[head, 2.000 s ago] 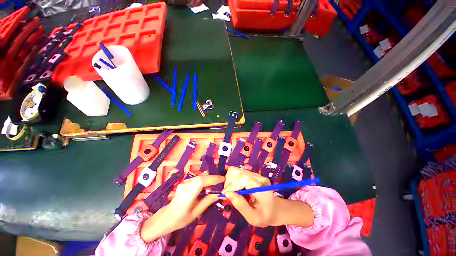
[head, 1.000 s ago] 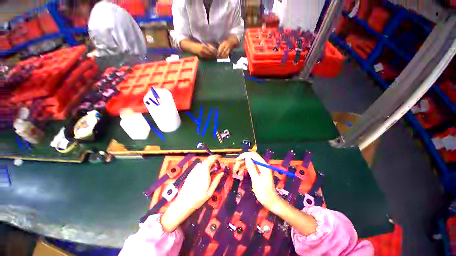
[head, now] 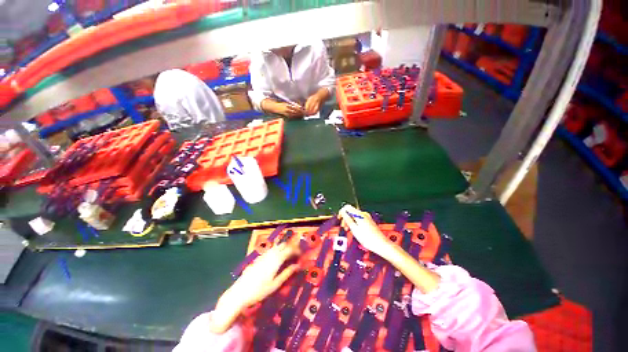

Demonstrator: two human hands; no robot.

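Observation:
Wristwatches point(head: 340, 243) with dark purple straps lie in slanted rows on an orange-red tray point(head: 430, 242). My right hand point(head: 361, 225) is at the tray's far edge, with its fingertips near the end of a dark strap. A short piece of a blue stick point(head: 356, 215) shows at its fingers. Whether the fingertips also grip the strap cannot be told. My left hand point(head: 262, 276) is over the left part of the tray, slightly blurred, with its fingers spread and nothing seen in them.
Beyond the tray stand a white cup point(head: 248, 180) with blue sticks and a white bottle point(head: 219, 198). Loose blue sticks point(head: 301, 190) lie on the green mat. Red trays point(head: 375, 103) are stacked across the bench. Two people in pale coats are opposite. A metal post point(head: 513, 117) stands at right.
The view has tilted up, showing the overhead shelf. My hands have moved apart from their earlier position together over the tray. My left hand has opened; my right is at the far edge.

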